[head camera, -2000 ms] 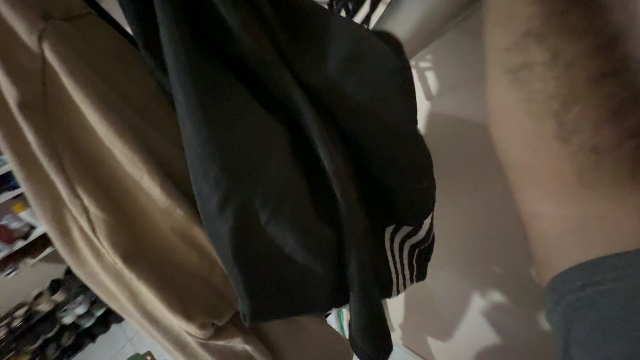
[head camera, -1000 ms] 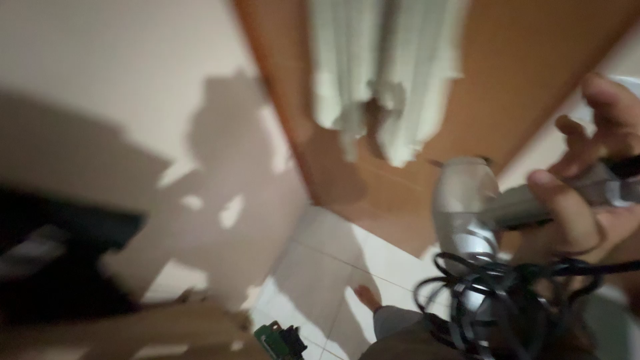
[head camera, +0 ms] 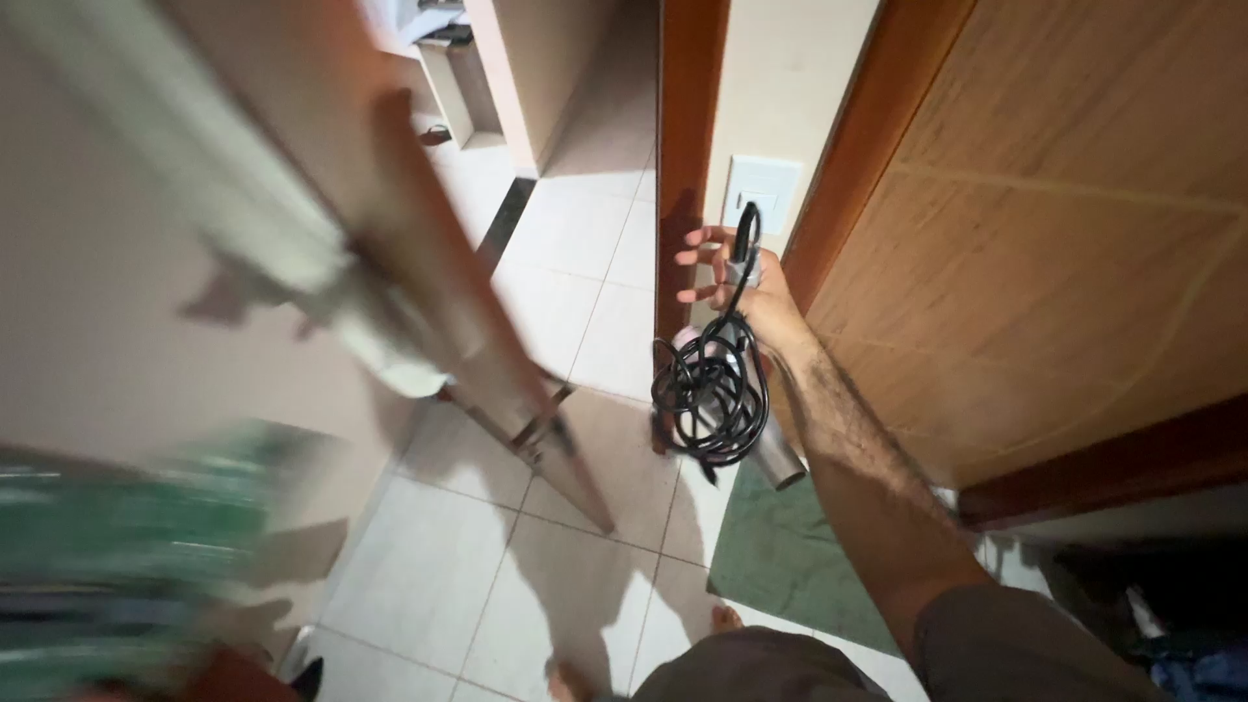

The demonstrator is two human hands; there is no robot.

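Note:
My right hand grips the handle of a silver hair dryer beside the door frame, fingers partly spread. A tangled black power cord hangs in loops under the hand and covers much of the dryer. Just above the fingers, a white wall switch plate is fixed to the narrow wall. My left hand is outside the view.
An open door with pale cloth hanging on it stands at the left. Beyond it is a tiled floor. At the right are a wooden door and a green mat. Something green is blurred at lower left.
The view has swung widely, from hanging clothes to the doorway. One second ago the hair dryer was in my hand near the cloth on the door; now it is beside the switch plate.

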